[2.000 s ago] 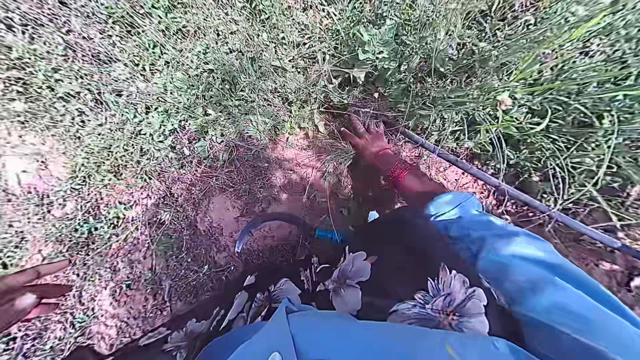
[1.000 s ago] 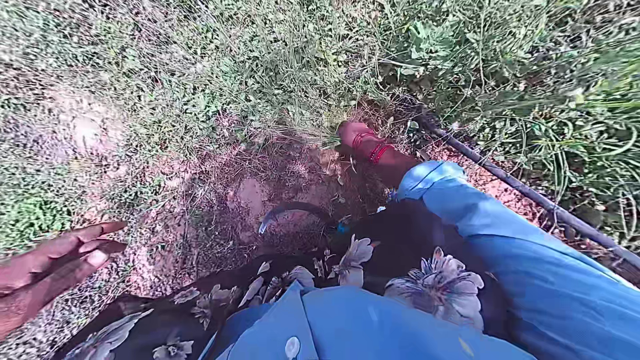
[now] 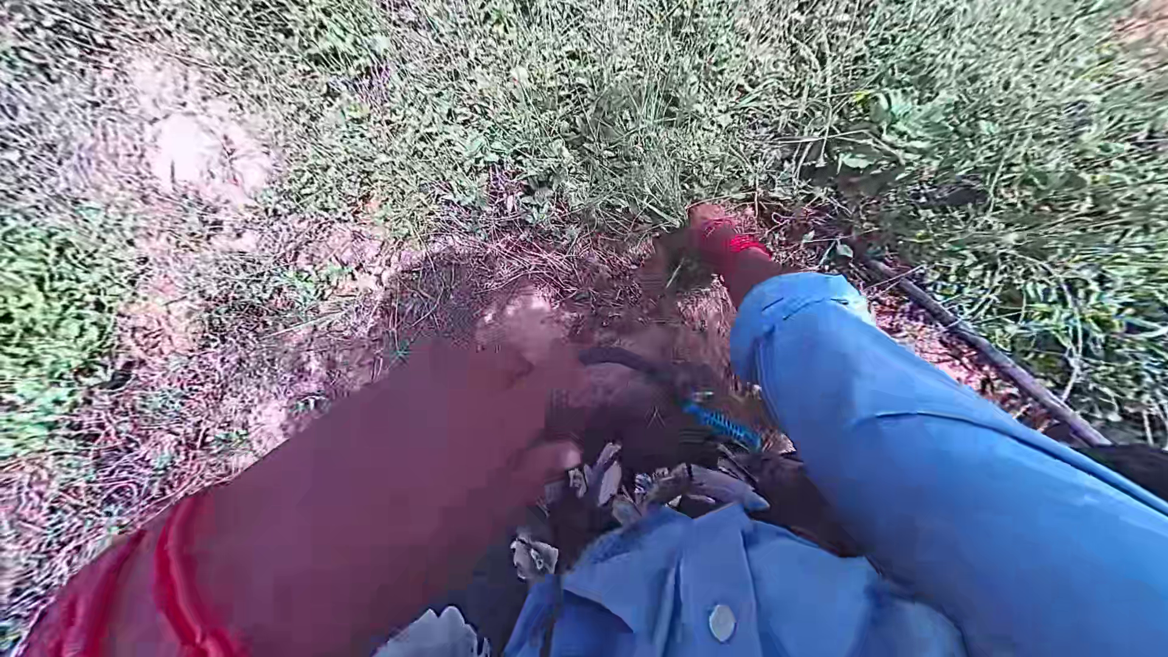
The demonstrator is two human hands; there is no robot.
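Observation:
My left hand (image 3: pixel 534 374) is blurred, in front of the dark skirt with pale flowers; its arm comes up from the lower left with red bangles at the wrist. Its fingertips lie near the dark curved blade (image 3: pixel 620 356) of a sickle, and I cannot tell whether they touch it. The sickle's teal handle (image 3: pixel 721 425) rests close to the skirt. My right hand (image 3: pixel 707 224) is down at the edge of the grass, below a red bracelet and a blue sleeve. Its fingers are hidden, so what it holds cannot be seen.
Low weeds and grass (image 3: pixel 602 119) cover the ground ahead. Dry stalks lie over reddish soil (image 3: pixel 365 265) nearer to me. A dark pipe or pole (image 3: pixel 995 356) runs along the ground at the right, beside thicker grass.
My left hand has moved from the far left in toward the sickle. The right hand, spread on the ground at first, now has its fingers out of sight at the grass.

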